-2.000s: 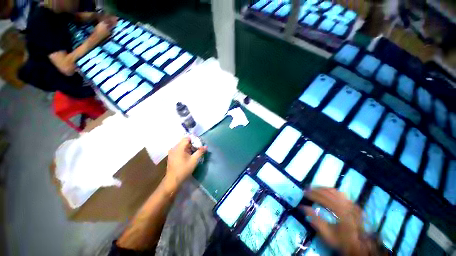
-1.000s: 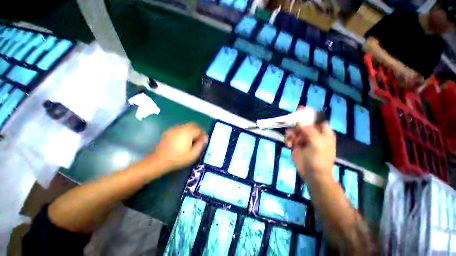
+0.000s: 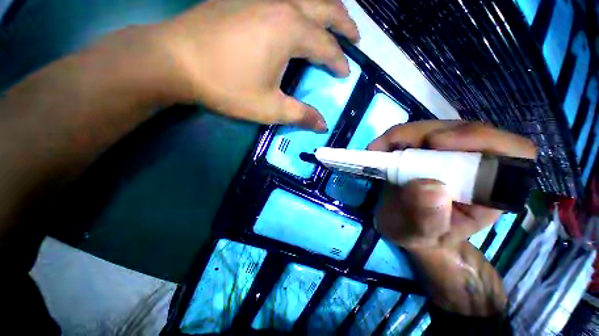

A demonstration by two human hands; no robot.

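A black blister tray (image 3: 261, 177) holds light-blue phone back covers in pockets. My left hand (image 3: 263, 62) lies over the upper-left cover (image 3: 328, 92), fingers spread, thumb and fingertips on or just above its surface. My right hand (image 3: 453, 190) grips a white pen-type tool (image 3: 427, 172) with a dark rear end. Its nose points left, with the black tip at the lower end of that cover, beside short parallel dark lines. Whether the tip touches cannot be told. A sideways cover (image 3: 307, 223) lies below it, and more upright covers (image 3: 223, 285) fill the bottom row.
Dark ribbed edges of stacked blister trays (image 3: 486, 85) rise behind a pale bench edge strip (image 3: 400, 56). More blue covers show at the upper right. Plastic-wrapped pale sheets (image 3: 552, 275) stand at the lower right, near something red. The dark-green bench top (image 3: 164, 190) is at left.
The view has come closer to the tray. My left hand has moved from the tray's left side onto the upper-left cover. My right hand has brought the tool's tip to that cover.
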